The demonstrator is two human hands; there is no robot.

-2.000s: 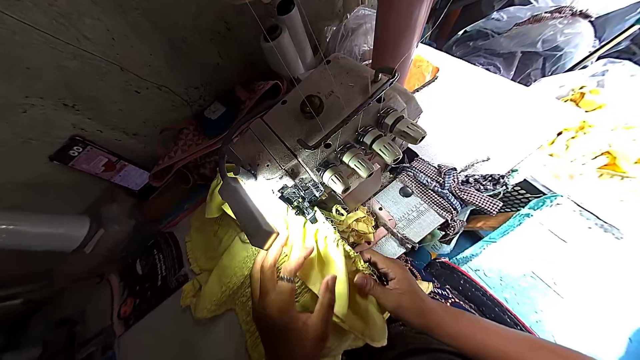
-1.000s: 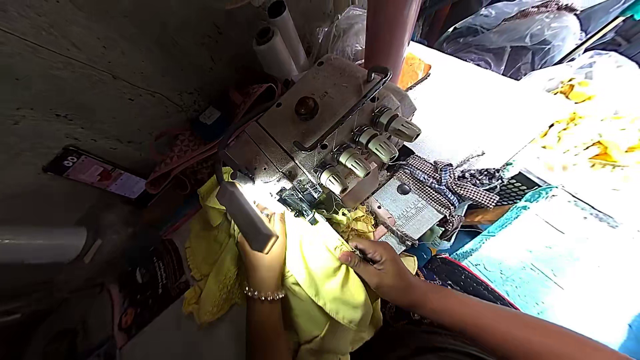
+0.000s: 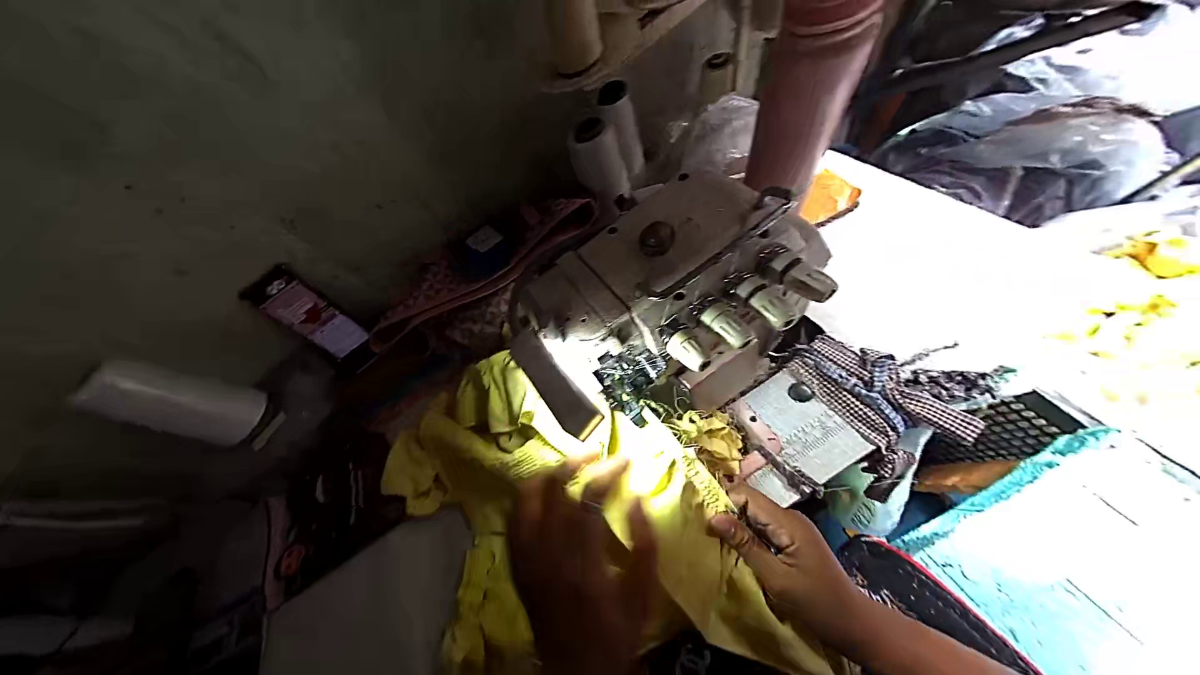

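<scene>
A yellow fabric garment piece (image 3: 675,553) lies bunched under the presser area of an overlock sewing machine (image 3: 656,253), lit by the machine's lamp. My left hand (image 3: 581,553), blurred, is over the cloth in front of the machine, fingers spread; whether it grips any cloth is hidden. To its right, my right hand (image 3: 778,544) pinches the cloth's edge between thumb and fingers, beside the machine's metal plate (image 3: 806,422). Yellow trimmings (image 3: 710,438) lie between the needle area and that plate. Several tension dials (image 3: 727,323) line the machine's front.
Thread cones (image 3: 600,155) stand behind the machine, near a pink pipe (image 3: 811,94). A phone (image 3: 309,314) lies at the left. Checked cloth strips (image 3: 862,375) rest right of the plate, above a turquoise-edged surface (image 3: 1050,553). More yellow cloth (image 3: 1162,253) lies far right.
My left hand has drawn back from beside the needle area toward me and now lies over the front of the cloth. My right hand stays at the cloth's right edge.
</scene>
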